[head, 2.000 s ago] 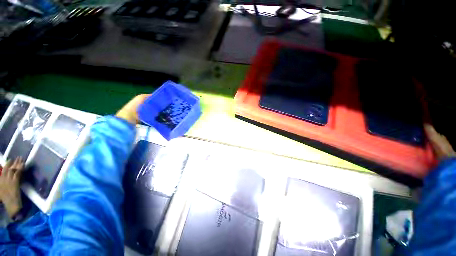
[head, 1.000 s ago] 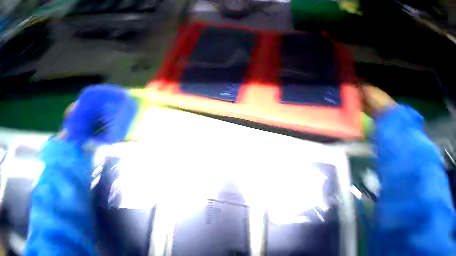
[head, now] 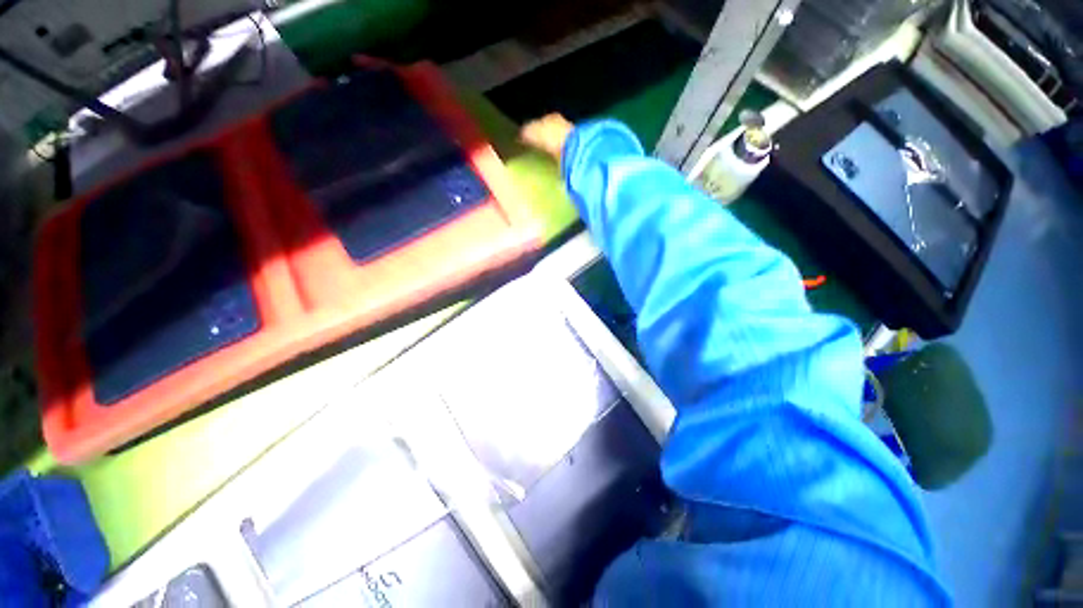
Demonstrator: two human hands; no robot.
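The red foam tray [head: 327, 291] lies at the left with two dark housings [head: 166, 279] in it, on a yellow-green board [head: 154, 487]. My right hand [head: 546, 137] is small and partly hidden by its sleeve, at the board's far right edge, just off the tray's corner; its grip is unclear. The blue parts bin [head: 48, 534] is cut off at the lower left, and my left hand is out of the picture. The white foam tray [head: 620, 380] is nearest me, with grey housings [head: 588, 487] under shiny clear film.
A white bottle [head: 734, 164] stands beyond my right forearm, beside a metal post [head: 724, 77]. A black tray [head: 819, 208] with a film-covered housing sits at the right. A dark green round stool [head: 938, 416] stands over the blue floor [head: 1021, 499]. Cables lie at the upper left.
The view has turned right, so the red tray and blue bin show farther left. My left hand has left the picture. My right hand now shows farther from the red tray's side.
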